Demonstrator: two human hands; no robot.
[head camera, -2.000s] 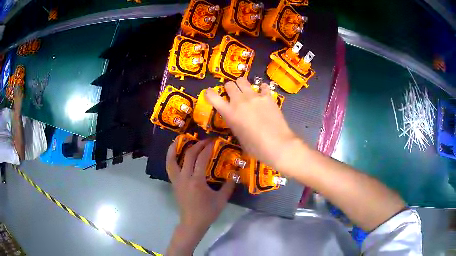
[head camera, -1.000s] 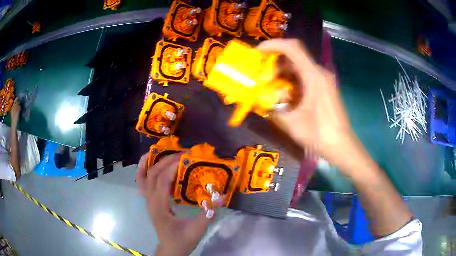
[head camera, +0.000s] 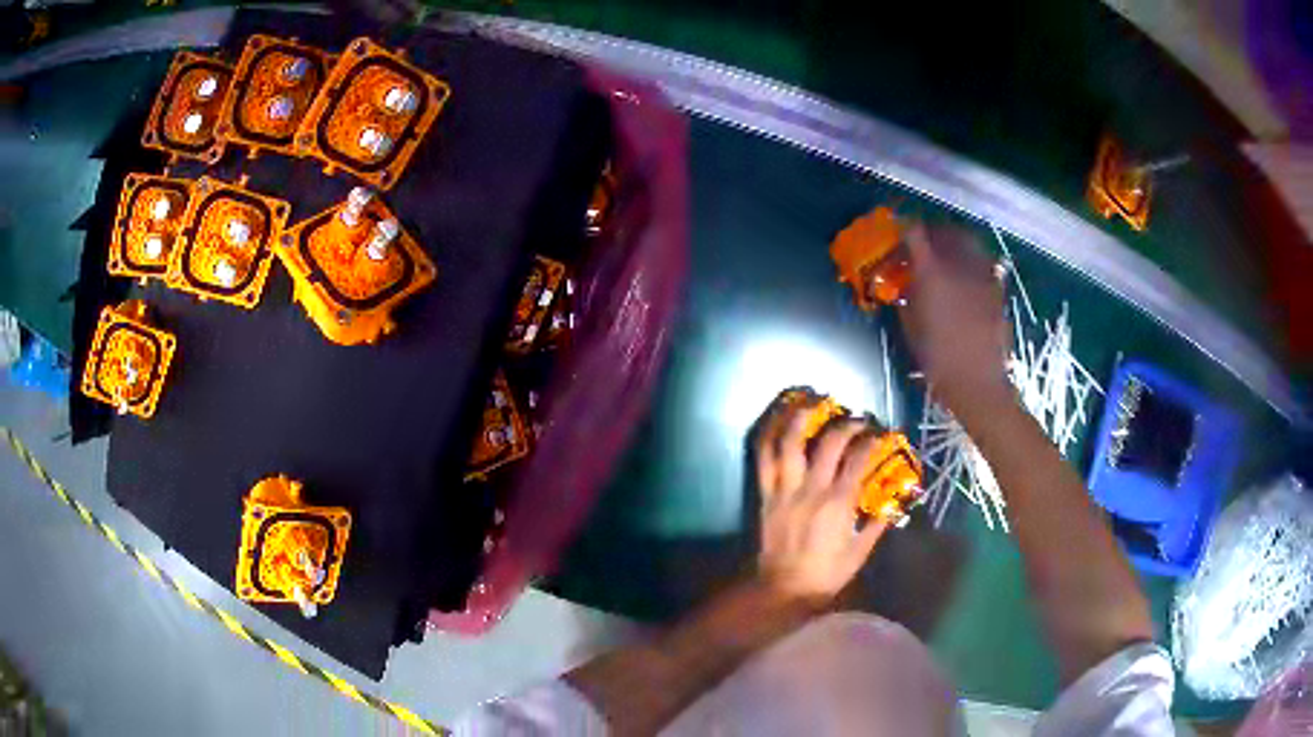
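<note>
My left hand (head camera: 818, 504) is on two orange connector sockets at the green bench, one (head camera: 890, 480) on its right side with silvery terminals out, the other (head camera: 806, 413) partly hidden under its fingers. My right hand (head camera: 953, 310) is blurred, further back on the bench. Its fingers are around the right side of another orange socket (head camera: 868, 256), which faces toward the fingers. Several more sockets stand on the dark layer pad (head camera: 396, 418) at the left, terminals up. One socket (head camera: 292, 554) stands alone near its front edge.
Thin white tubes (head camera: 1051, 386) lie loosely beside my right forearm. A blue tray (head camera: 1198, 497) with thin black leads and a crinkled clear bag (head camera: 1250, 605) are further right. Pink film (head camera: 612, 338) rims the box; sockets show below the pad's edge. Another orange socket (head camera: 1120, 184) is at the back.
The view has swung right. Both hands have moved from the pad to the green bench with sockets, leaving fewer sockets on the pad's near part.
</note>
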